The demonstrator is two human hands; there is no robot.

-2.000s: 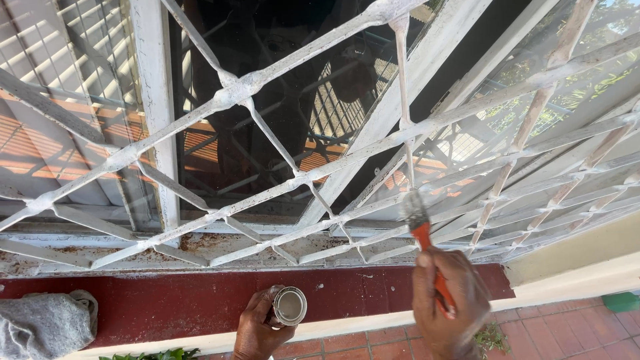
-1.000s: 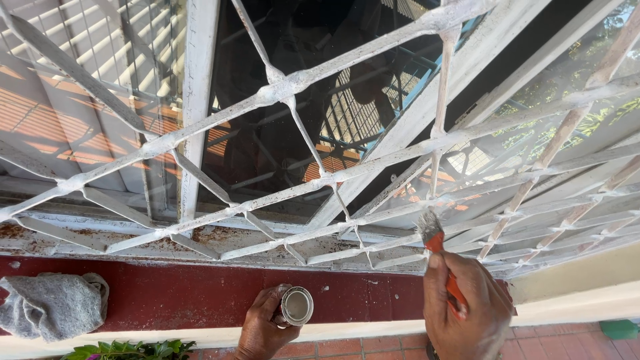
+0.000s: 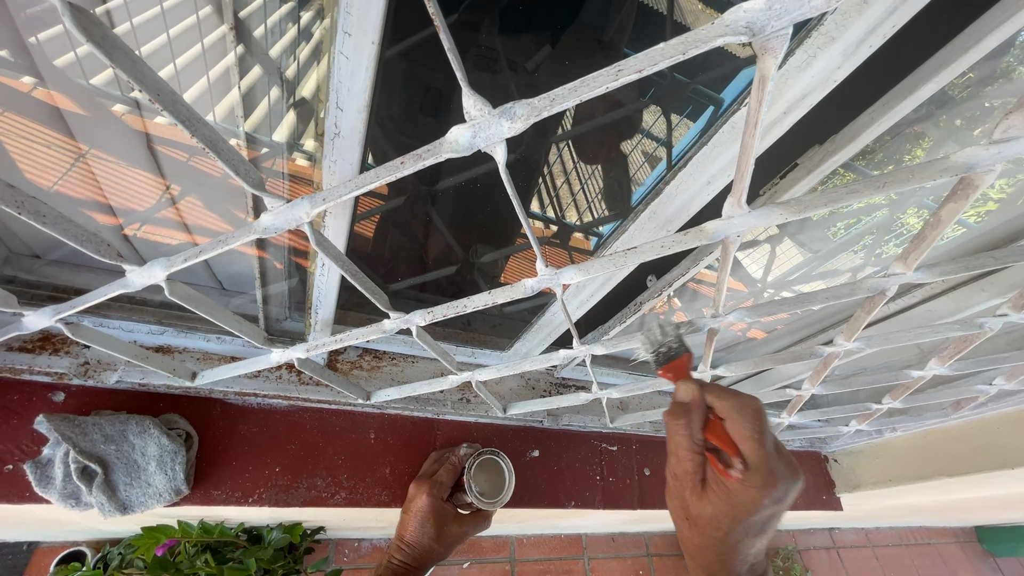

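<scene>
My right hand (image 3: 724, 472) holds a paintbrush (image 3: 680, 360) by its orange handle. The whitish bristles are at a bar of the white metal window grille (image 3: 488, 132); whether they touch it is blurred. My left hand (image 3: 440, 504) is closed around a small open tin (image 3: 488, 480) of pale paint, held upright over the edge of the red sill. The grille's bars cross in a diamond pattern, with worn, speckled patches on several of them.
A grey cloth (image 3: 112, 464) lies crumpled on the red sill (image 3: 320, 448) at left. Behind the grille are a white window frame (image 3: 344, 160) and reflecting glass. Below are a leafy plant (image 3: 216, 548), a white pot rim (image 3: 72, 558), brick-red paving (image 3: 592, 548) and a green object (image 3: 1000, 540).
The view has shifted left, bringing the whole cloth and more of the plant into sight. The brush stays around the same part of the grille; both hands keep their hold.
</scene>
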